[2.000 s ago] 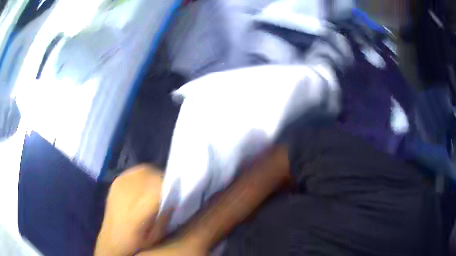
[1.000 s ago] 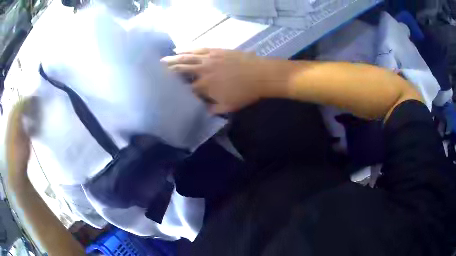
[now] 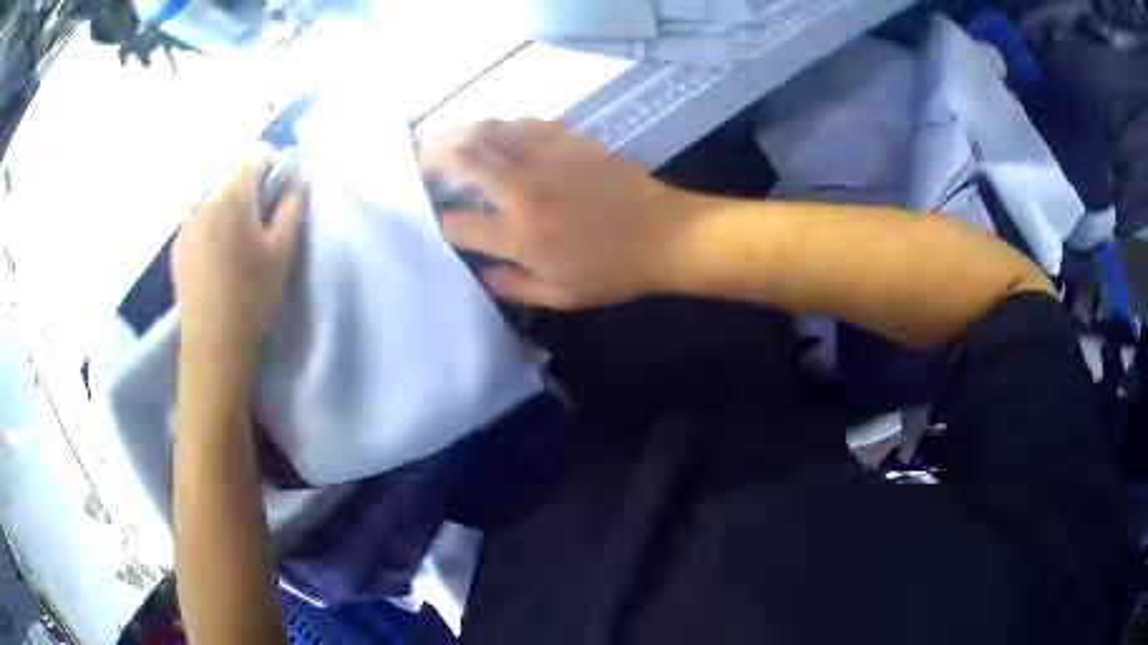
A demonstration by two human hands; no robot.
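Note:
A white garment panel (image 3: pixel 378 302) hangs over the table's front edge towards my lap, with navy cloth (image 3: pixel 378 529) below it. My left hand (image 3: pixel 239 239) is at the panel's upper left, with thumb and fingers gripping the cloth. My right hand (image 3: pixel 541 208) lies at the panel's upper right edge, fingers bent and slightly blurred; its fingertips are partly hidden, so its hold on the cloth is unclear. The upper end of the panel fades into glare on the table.
The white machine table (image 3: pixel 63 328) has a ruler-marked front edge (image 3: pixel 667 95). Pale cut pieces (image 3: pixel 705 32) lie at its back. A heap of white and navy pieces (image 3: pixel 856 139) is on the right. A blue plastic basket (image 3: pixel 340 624) shows below.
Since one second ago, my left hand has moved right and inward onto the panel. The panel has been drawn together and turned, and its dark strip is out of sight. My right hand stays near its place.

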